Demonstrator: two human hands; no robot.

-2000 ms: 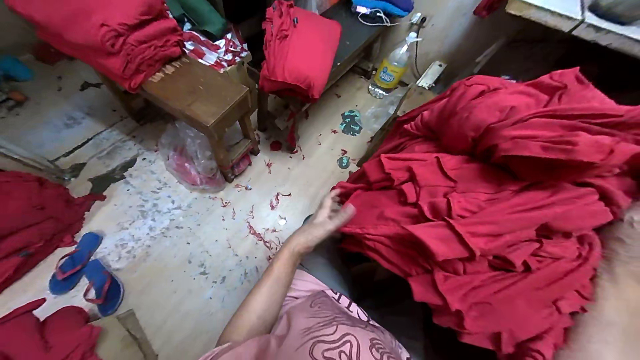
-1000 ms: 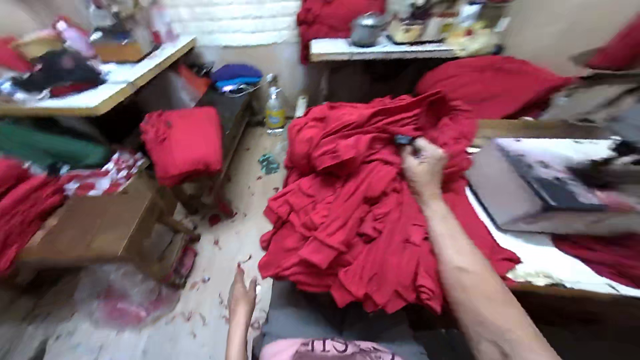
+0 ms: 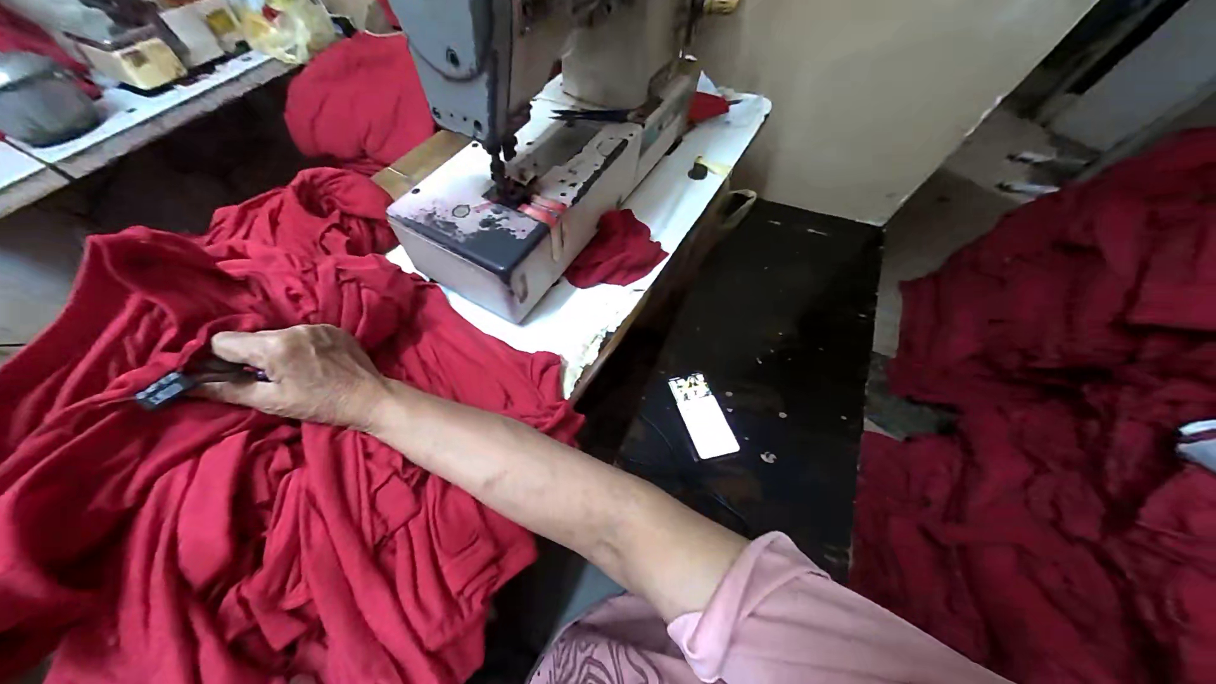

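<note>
My right hand (image 3: 299, 375) reaches in from the lower right and is closed around a small dark tool (image 3: 176, 385), its bluish end pointing left; the kind of tool cannot be told. The hand rests over a big heap of red knit fabric (image 3: 323, 532), gathered in many folds. Just beyond the heap stands an industrial sewing machine (image 3: 475, 237), its needle area above a worn, paint-chipped bed. A small red cloth piece (image 3: 617, 249) lies against the bed's right side. My left hand is out of view.
Right of the white machine table (image 3: 608, 323) is a dark bench (image 3: 779, 313) with a white card-like object (image 3: 704, 416) on it. More red fabric (image 3: 1045, 427) is piled at the far right. A metal pot (image 3: 40, 100) stands on a table at upper left. Scissors (image 3: 594, 115) lie on the machine.
The view has swung far to the right, bringing the sewing machine close. My left hand, seen open beside the heap in the earlier frames, is out of view. My right hand still holds the tool seen one second ago.
</note>
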